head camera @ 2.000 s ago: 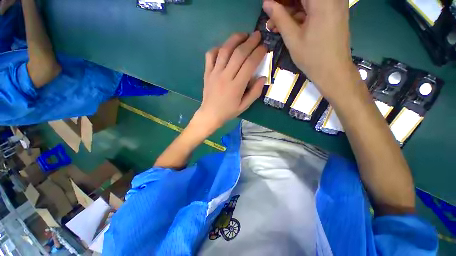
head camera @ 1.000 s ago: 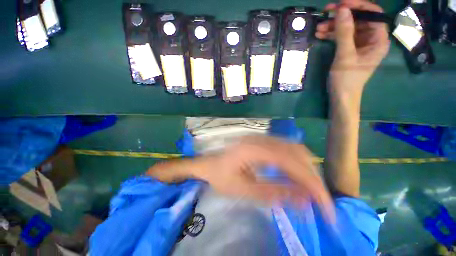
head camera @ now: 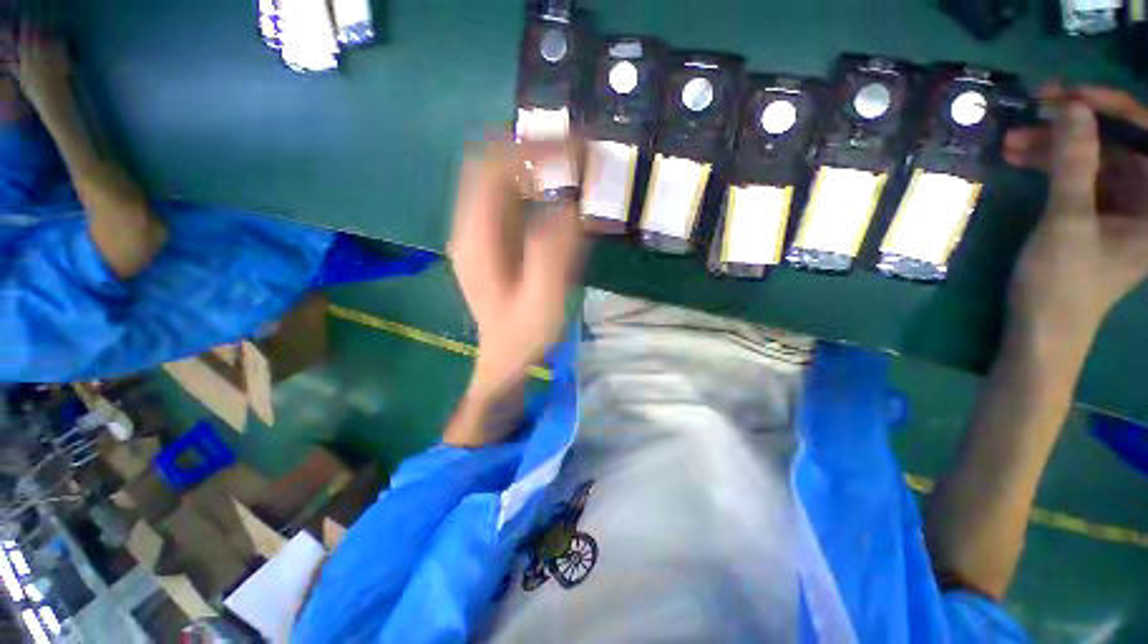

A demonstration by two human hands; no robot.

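Several black phone subassemblies [head camera: 759, 170] lie in an uneven row on the green bench, pale round discs at the far end and white rectangles towards me. My left hand [head camera: 510, 245] is blurred, with its fingers at the near end of the leftmost unit [head camera: 551, 82]; whether it grips the unit is unclear. My right hand [head camera: 1083, 189] is right of the rightmost unit [head camera: 938, 170], closed around a dark pen-like tool [head camera: 1124, 132]. The tool runs out of the picture on the right, and its tip is hard to make out.
More units lie at the bench's far left [head camera: 302, 32] and far right edge [head camera: 1090, 13]. A person in a blue smock [head camera: 164, 283] sits at left with an arm on the bench. Cardboard boxes [head camera: 208, 390] and a blue bin [head camera: 195, 455] stand on the floor below.
My left hand has risen from in front of my body to the leftmost unit. My right hand still holds the tool. The view has turned, and the row now appears further right.
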